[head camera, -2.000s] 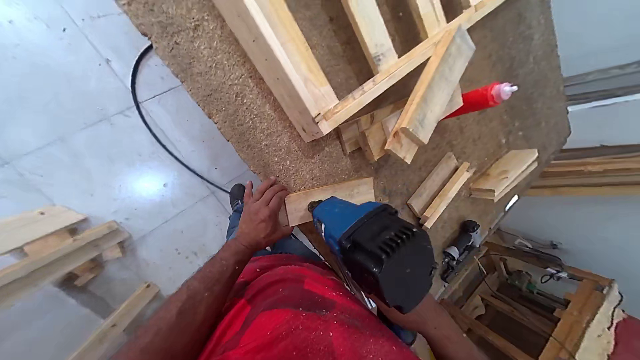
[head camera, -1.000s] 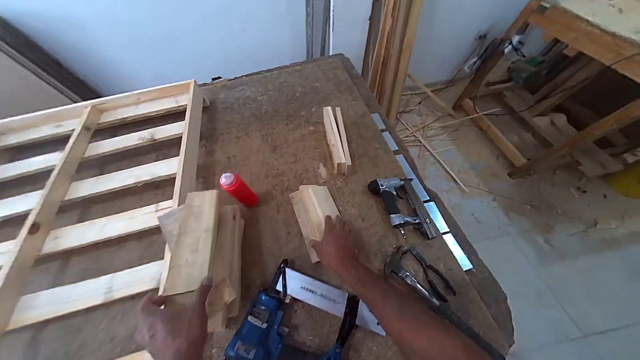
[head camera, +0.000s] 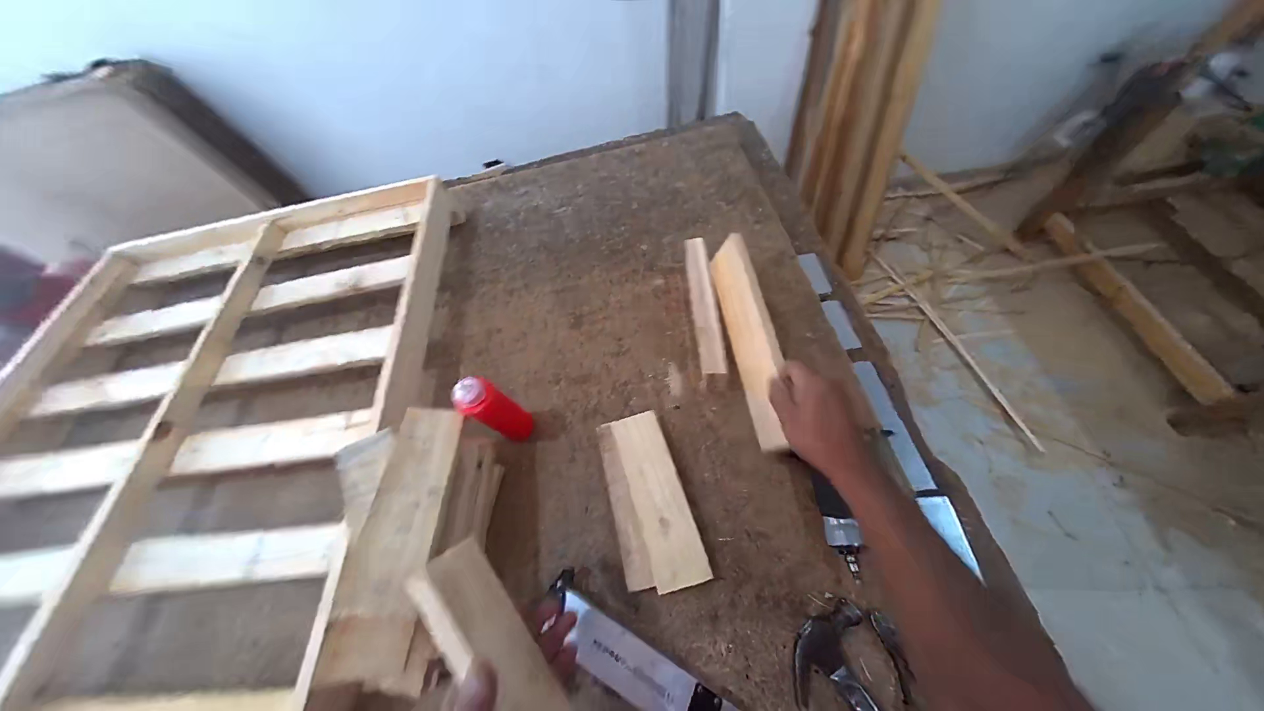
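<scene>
My left hand (head camera: 558, 642), at the bottom and partly cut off, holds a short wooden board (head camera: 489, 632) between thumb and fingers. My right hand (head camera: 815, 415) grips the near end of another short board (head camera: 748, 336), tilted on its edge. Beside that board lies a thin wooden piece (head camera: 705, 306). Two overlapping short boards (head camera: 660, 504) rest on the workbench between the hands. A pile of boards (head camera: 405, 523) leans by the slatted wooden frame (head camera: 420, 296), left of my left hand. A red bottle (head camera: 494, 408) lies above the pile.
Right of centre on the particleboard bench (head camera: 592, 257) are a pneumatic tool (head camera: 842, 528), partly hidden by my right arm, and a claw hammer (head camera: 829, 652). A metal nailer magazine (head camera: 632, 652) shows at the bottom. Metal strips (head camera: 889, 415) line the right edge; upright planks (head camera: 864, 128) stand behind.
My right hand has moved from the two overlapping boards to one of the two pieces farther back. My left hand now holds a board in front of the pile. The view has swung widely since the first frame.
</scene>
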